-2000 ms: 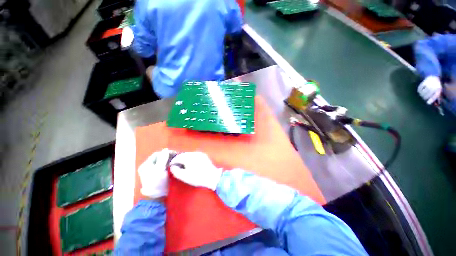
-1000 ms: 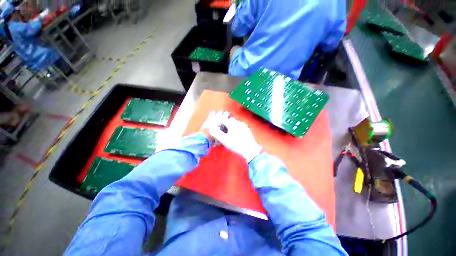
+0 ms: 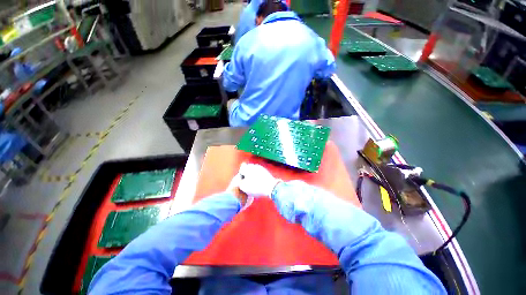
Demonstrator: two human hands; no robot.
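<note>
My right hand [image 3: 260,180], in a white glove, lies over my left hand [image 3: 240,188] above the near part of the red mat. The hands touch. The left hand is mostly hidden behind the right; a little bare skin shows near its wrist, with white glove cloth beside it. A tiny dark spot shows between the hands; I cannot tell what it is. The fingers are too blurred to tell their grip. A green printed circuit board [image 3: 300,142] lies just beyond the hands on the red mat [image 3: 262,242], with silver solder spots and a bright glare band.
A black tray [image 3: 60,242] with green boards on red lining stands at left. At right on the steel bench [image 3: 412,230] are an iron stand [image 3: 412,199], a solder spool [image 3: 386,145], a yellow-handled tool [image 3: 385,199] and a black cable. A person in blue [image 3: 277,63] sits ahead, beside the green conveyor [image 3: 438,127].
The view has swung about. The hands were farther apart two seconds ago, with a small dark thing between them; now the right hand covers most of the left. The board stays on the mat.
</note>
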